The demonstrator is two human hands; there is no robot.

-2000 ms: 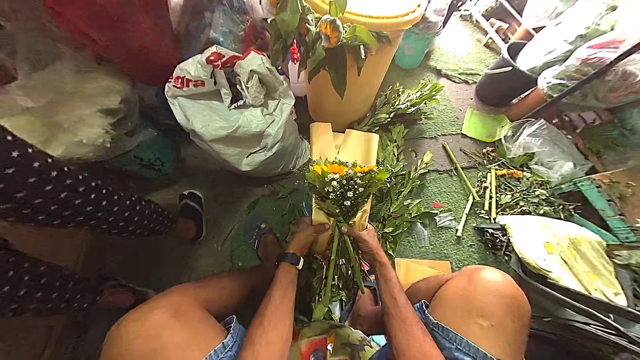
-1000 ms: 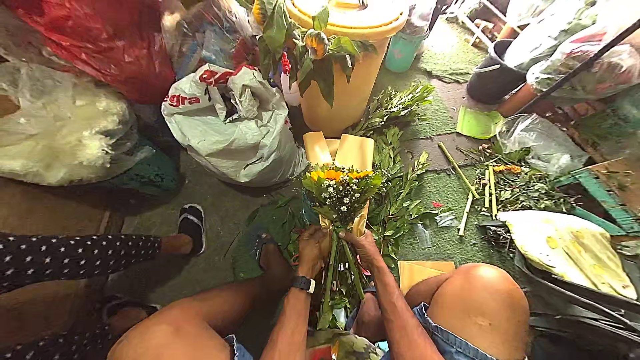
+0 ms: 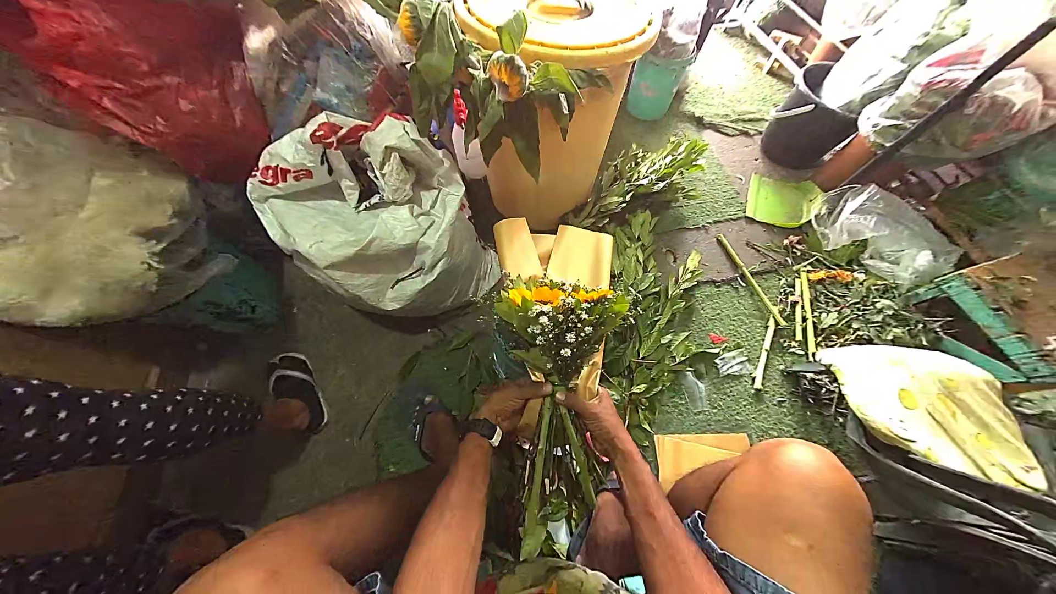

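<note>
Between my knees is a bouquet of orange-yellow flowers, small white blossoms and green leaves, its thick green stems pointing down toward me. My left hand, with a watch on the wrist, grips it at the top of the stems from the left. My right hand closes on the same place from the right, the thumbs nearly meeting. Folded tan wrapping paper stands behind the flowers and runs down behind my hands. More tan paper lies beside my right knee.
A lidded yellow bin stands ahead, drooping sunflowers beside it. A stuffed plastic sack is at left, near another person's shod foot. Leafy branches, cut stems and a black bucket are at right.
The other person's foot and patterned trouser leg at left sit lower in view than two seconds ago. Both of my hands stay on the bouquet.
</note>
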